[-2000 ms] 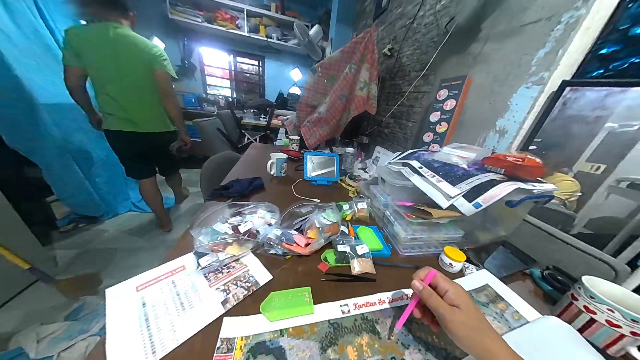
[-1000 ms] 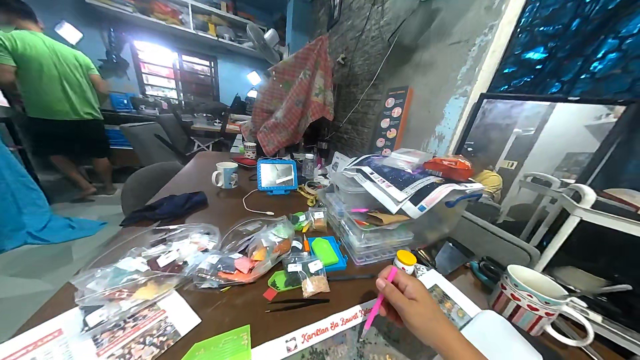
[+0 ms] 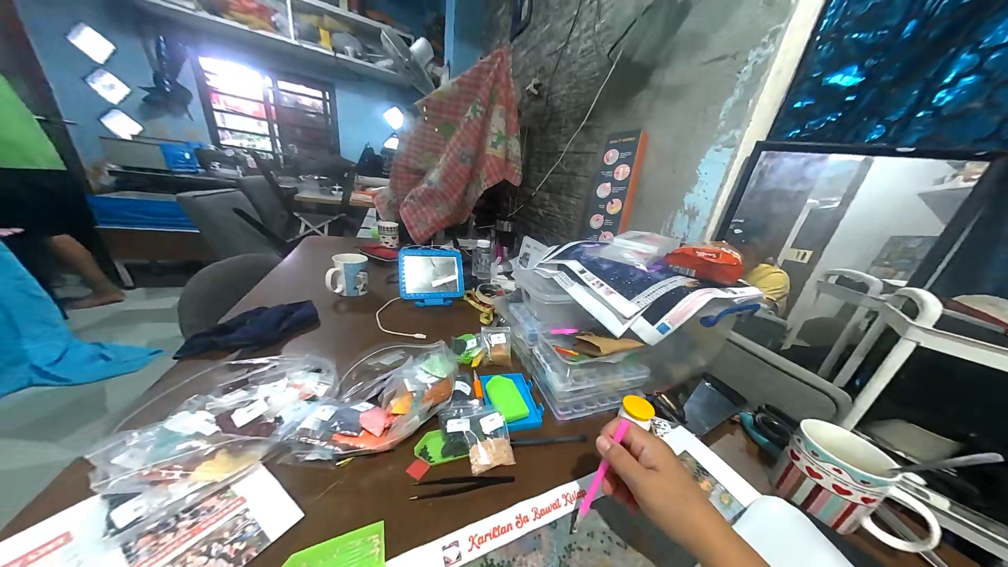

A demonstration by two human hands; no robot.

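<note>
My right hand (image 3: 642,476) holds a pink diamond-painting pen (image 3: 602,478), its tip down at the printed canvas (image 3: 551,543) on the table's near edge. Left of it lies a green bead tray (image 3: 342,547), partly cut off by the frame. Black tweezers (image 3: 461,484) rest above the canvas, near a small bag of peach beads (image 3: 490,449) and a red wax square (image 3: 417,469). Another green tray (image 3: 506,398) lies on a blue case. A yellow-lidded jar (image 3: 638,409) stands just behind my hand. My left hand is out of view.
Plastic bags of bead packets (image 3: 378,409) spread over the table's left. Stacked plastic boxes (image 3: 583,378) bear papers and a red packet. A blue-framed tablet (image 3: 431,276) and a mug (image 3: 348,276) stand farther back; a heart-patterned mug (image 3: 835,476) is at right. A person in green (image 3: 24,134) stands far left.
The view has turned right and tilted up. My right hand still has the pink pen, its tip at the canvas. The person in green has shifted toward the left edge.
</note>
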